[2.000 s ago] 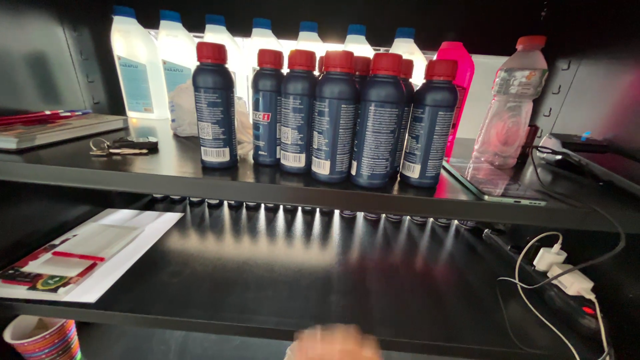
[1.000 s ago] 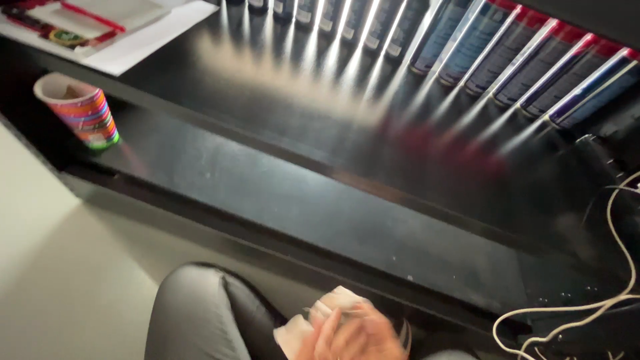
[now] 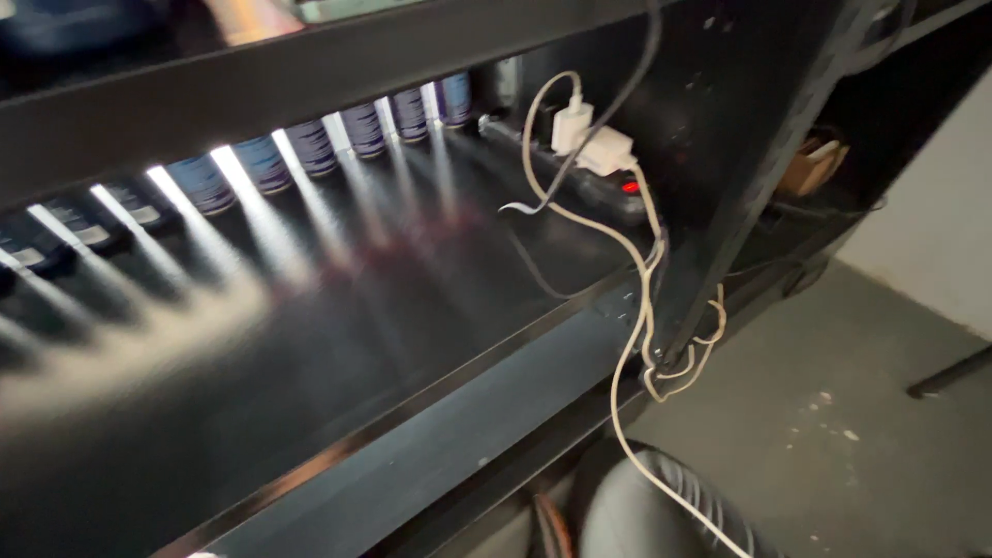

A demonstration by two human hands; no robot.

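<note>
Neither my left hand nor my right hand can be made out in the head view. A small whitish thing (image 3: 205, 555), cut off by the bottom edge, is too little seen to name. On the black shelf (image 3: 372, 310), a row of spray cans (image 3: 310, 147) and dark bottles (image 3: 77, 225) lines the back. Two white charger plugs (image 3: 572, 130) sit on a black power strip (image 3: 612, 194) with a lit red switch. White cables (image 3: 620, 387) run from them over the shelf's front edge.
A dark upright (image 3: 763, 170) closes the shelf on the right; a brown cardboard box (image 3: 810, 167) lies beyond it. Below are a knee in dark trousers (image 3: 632, 511) and the grey floor (image 3: 744, 403). A darker cable (image 3: 620, 93) hangs across the plugs.
The view has swung right, towards the plugs and cables. A hand with a pale, crumpled thing showed at the bottom one second ago; it is out of sight now.
</note>
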